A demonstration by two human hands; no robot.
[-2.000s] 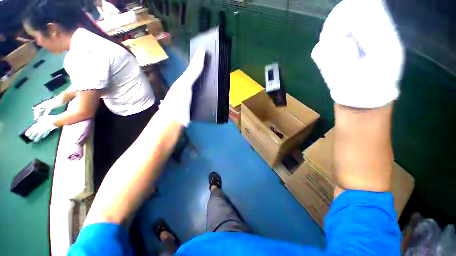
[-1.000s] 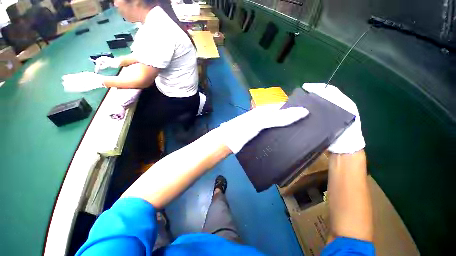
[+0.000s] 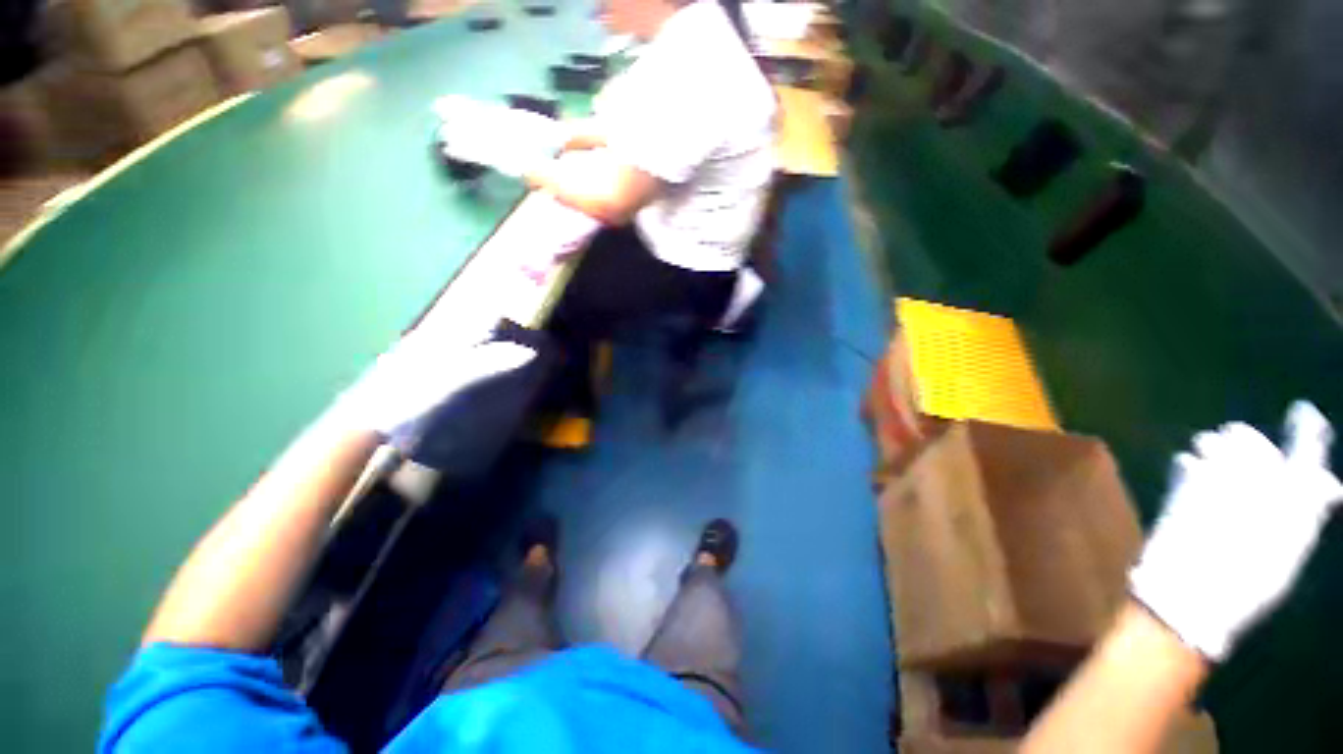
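Note:
My left hand (image 3: 439,386), in a white glove, holds a black housing (image 3: 479,417) at the belt's near edge rail. The housing is blurred and dark, so its far end is hard to tell from the shadow below. My right hand (image 3: 1242,516), in a white glove, is at the right, raised above the cartons. It is empty with its fingers apart.
A green belt (image 3: 162,427) runs along the left. A co-worker (image 3: 704,140) in white sits at it, gloved hands on a dark part. Black housings (image 3: 1097,217) hang by the green wall. An open carton (image 3: 943,552) and a yellow ribbed sheet (image 3: 975,361) stand at right. The floor (image 3: 803,486) is blue.
My left hand has carried the housing leftward to the belt's edge. My right hand has let go of it and moved right. The view has turned, so the co-worker appears further right.

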